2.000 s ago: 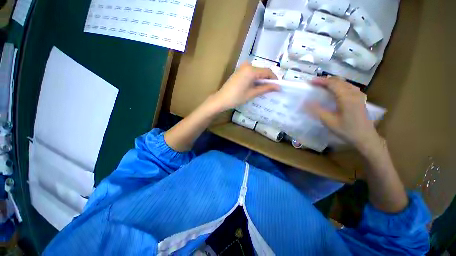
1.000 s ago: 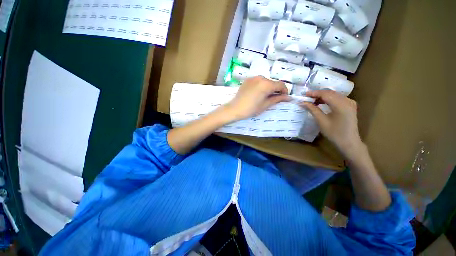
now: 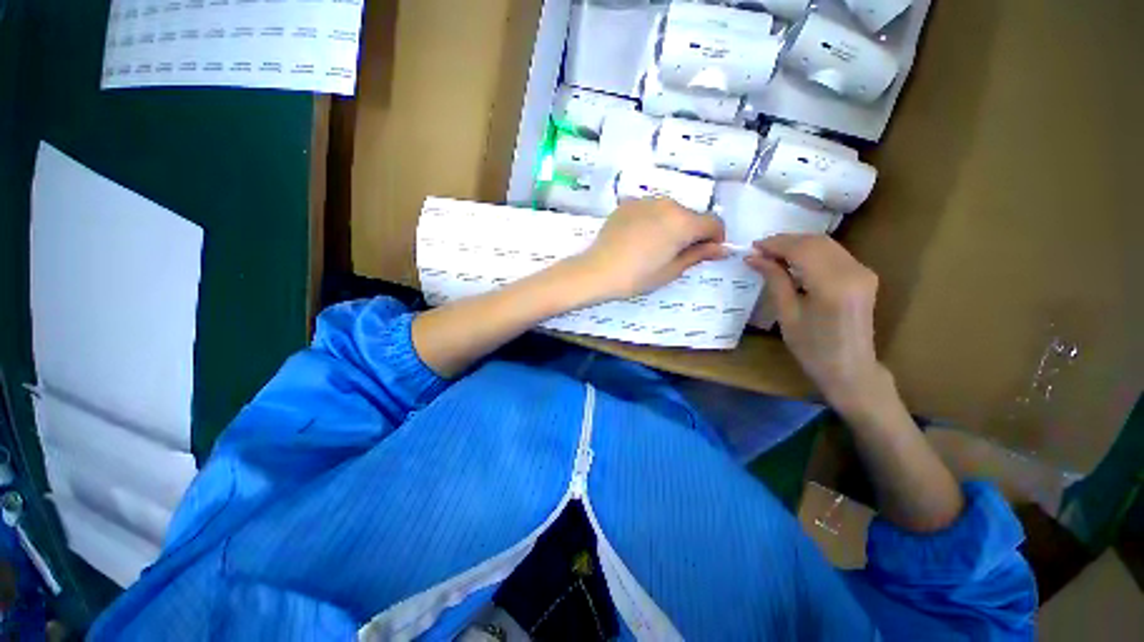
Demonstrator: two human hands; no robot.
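Note:
A label sheet with rows of small print (image 3: 502, 251) lies across the near edge of the open carton. My left hand (image 3: 659, 251) grips the sheet at its upper right, thumb and fingertips pinched. My right hand (image 3: 822, 301) pinches a small pale piece, seemingly a label, at the sheet's edge, its fingertips close to my left fingertips. White cylindrical units (image 3: 718, 53) with small dark print lie in the carton just beyond my hands, some in clear wrap. The sheet and my hands hide the units nearest me.
The carton's brown flap (image 3: 433, 138) stands on the left beside the green bench (image 3: 257, 176). Another label sheet (image 3: 238, 40) and plain white sheets (image 3: 113, 289) lie on the bench. A wide brown flap (image 3: 1016, 213) is on the right. Green light glows at the units' left.
The label sheet, held over the carton and blurred earlier, now lies flatter and extends left under my left forearm. My right hand has moved slightly left and down. The view has shifted right.

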